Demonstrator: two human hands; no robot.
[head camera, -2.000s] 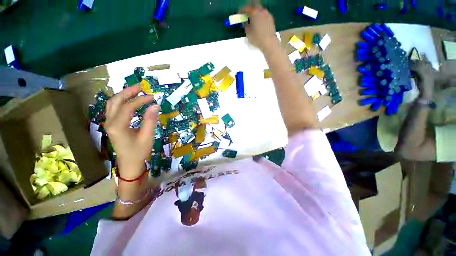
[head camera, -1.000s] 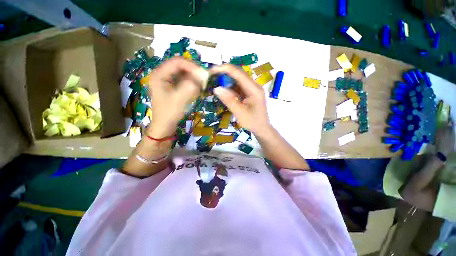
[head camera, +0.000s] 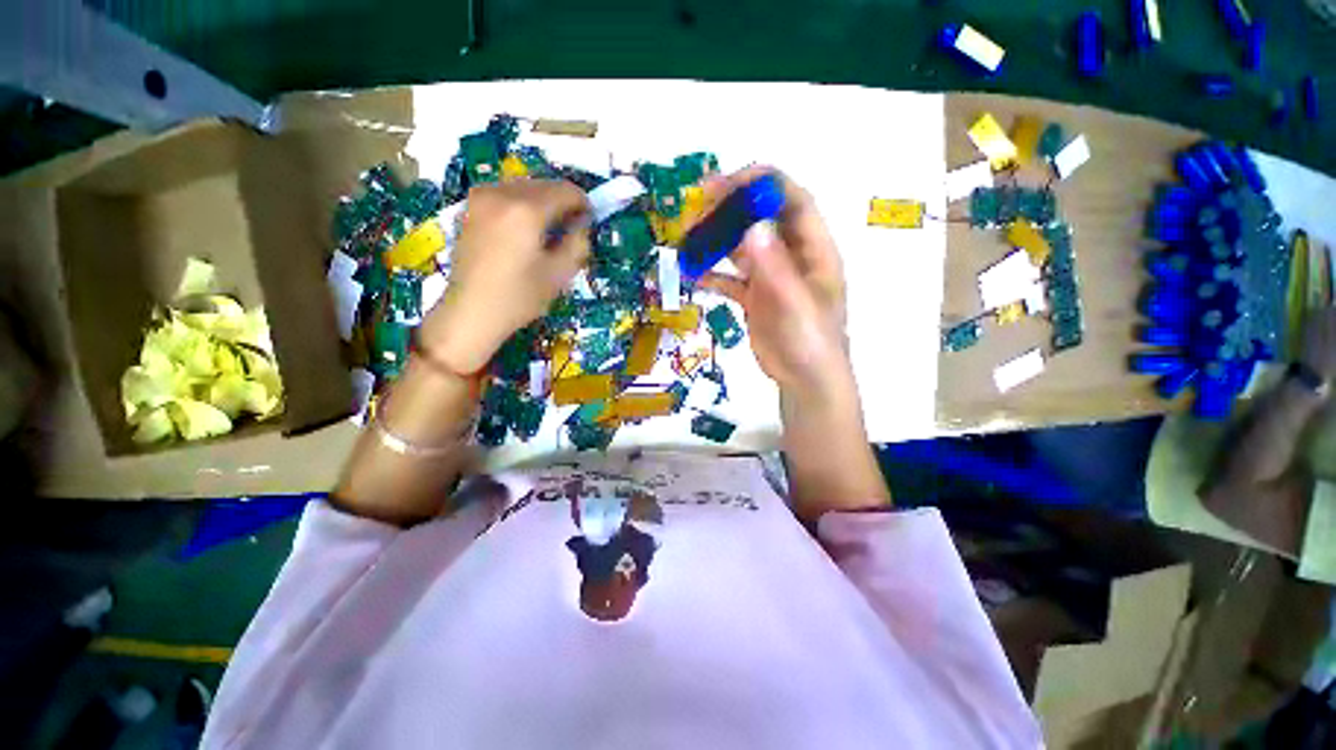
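Observation:
My right hand (head camera: 799, 286) holds a blue battery cell (head camera: 711, 249) tilted above the right part of the parts heap. A dark flat face shows on the cell. My left hand (head camera: 506, 279) is over the heap with its fingers bent, beside a white pad (head camera: 615, 195). Its fingertips are blurred, and I cannot tell whether it grips anything. The heap of green circuit boards (head camera: 476, 154), amber pieces (head camera: 642, 352) and white pieces lies on a white sheet (head camera: 865, 132).
A cardboard box (head camera: 161, 191) with pale yellow scraps (head camera: 205, 374) stands at left. Sorted boards (head camera: 1062, 308) and an amber piece (head camera: 897, 214) lie at right. Grouped blue cells (head camera: 1194, 279) stand far right, near another person's hand (head camera: 1304, 396). More cells (head camera: 1090, 44) lie beyond.
My hands, together over the heap one second ago, are now apart. The cell in my right hand now shows its dark face. The loose blue cell on the sheet is no longer visible.

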